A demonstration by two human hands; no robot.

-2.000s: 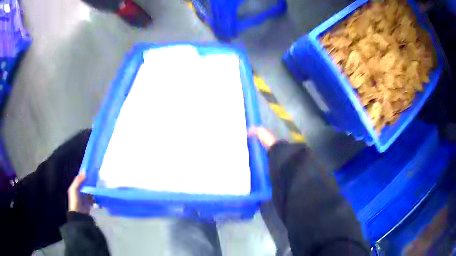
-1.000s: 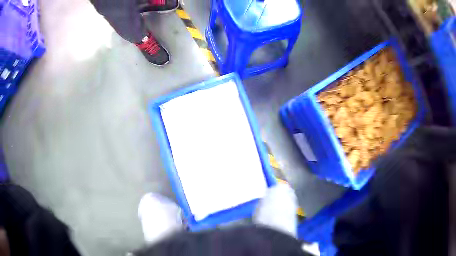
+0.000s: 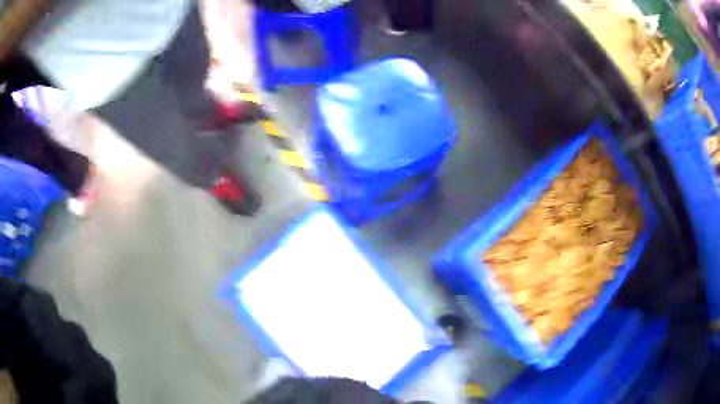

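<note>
A white-lined crate (image 3: 335, 304) with a blue rim stands on the floor at the lower middle, turned at an angle. Its white bottom shows nothing on it. A dark rounded shape, perhaps my own clothing, cuts across its near edge. A dark sleeve shows at the lower left edge; a small brownish patch in that corner is too blurred to tell. Neither my left hand nor my right hand can be made out. The picture is blurred.
A blue crate heaped with tan-brown parts (image 3: 564, 237) stands at right, above more blue plastic. A blue stool (image 3: 387, 114) stands beyond the white-lined crate, another behind it. A person in red-and-dark shoes stands upper left. A curved bench edge runs along the right.
Both my hands held the white-lined crate two seconds ago; it then stood on the floor, hands off. The view has since turned, showing more stools, bench and the other person.
</note>
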